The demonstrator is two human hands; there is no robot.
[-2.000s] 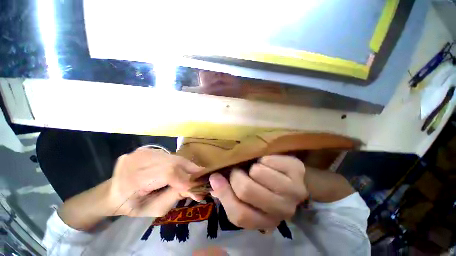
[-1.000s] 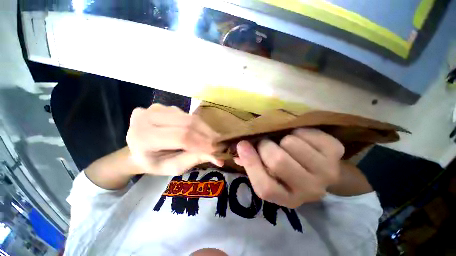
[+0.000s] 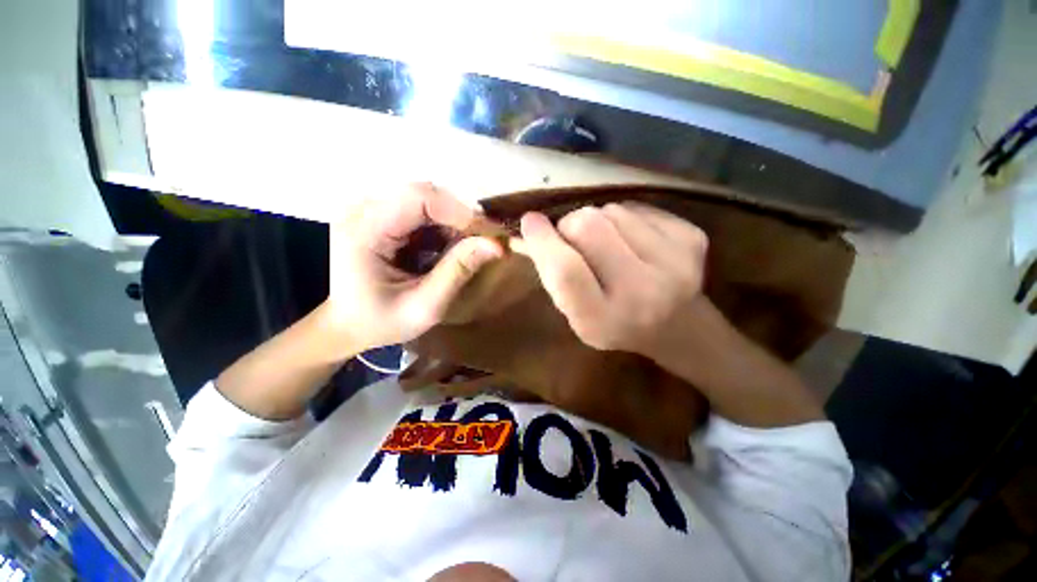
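A brown bag piece (image 3: 785,267) lies across my lap and over the front edge of the pale table, with a darker edge along its top. My left hand (image 3: 404,267) pinches the left end of that edge between thumb and fingers. My right hand (image 3: 620,273) grips the same edge just to the right, its thumb and fingertips close to my left fingertips. The small spot between the fingertips is partly hidden. The bag's lower part hangs down in front of my shirt.
The pale table edge (image 3: 284,148) runs in front of me, with the shiny metal bed (image 3: 728,165) behind it. A yellow-taped clamp frame (image 3: 728,77) lies beyond. Dark blue snips (image 3: 1010,146) are at the table's right; a dark-handled tool is partly cut off below them.
The brown piece has been turned and opened out, with its dark edge now on top and its body spread toward my lap. Both hands have moved up toward the table, still pinching it.
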